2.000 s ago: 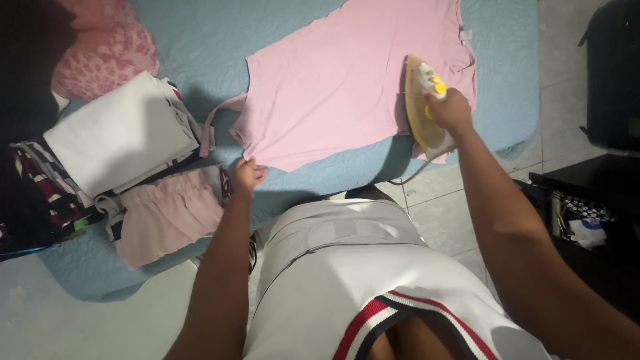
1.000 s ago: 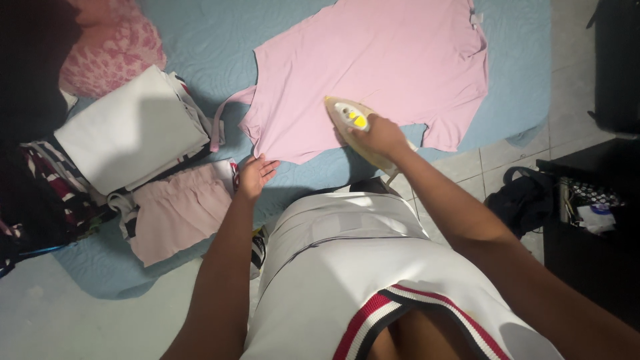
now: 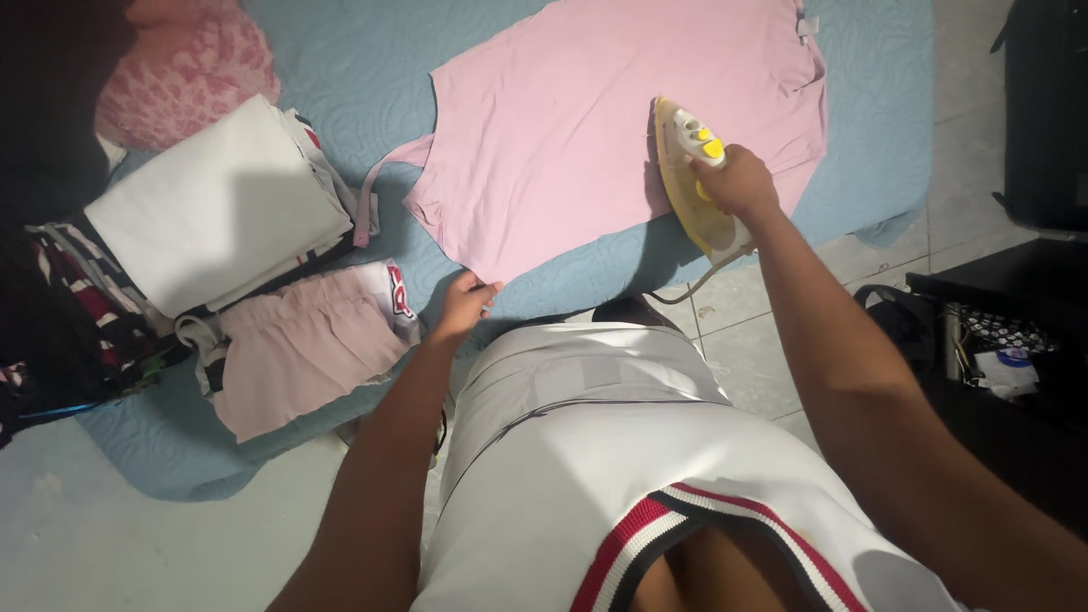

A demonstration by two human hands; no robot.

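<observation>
A pink garment [image 3: 569, 127] lies spread on a bed with a light blue quilted cover [image 3: 357, 51]; a narrow pink strap extends from its left side. My right hand [image 3: 741, 189] grips the handle of a yellow and white clothes iron [image 3: 693, 174], whose tip points away from me. The iron is over the garment's near right part, and its cord hangs by the bed's edge. At the garment's near left corner, my left hand [image 3: 467, 303] pinches the fabric between thumb and fingers.
Folded white cloth [image 3: 221, 204] lies left on the bed, beside a gathered pink garment [image 3: 310, 340]. Dark and striped clothes [image 3: 76, 314] and a pink patterned fabric item [image 3: 195, 76] are farther left. Black furniture [image 3: 1020, 280] with items on a shelf stands right, above the tiled floor [image 3: 756, 348].
The iron has moved over the garment, from the right side to nearer the middle, then back rightward with its tip turned more away from me. My left hand stays at the near left corner.
</observation>
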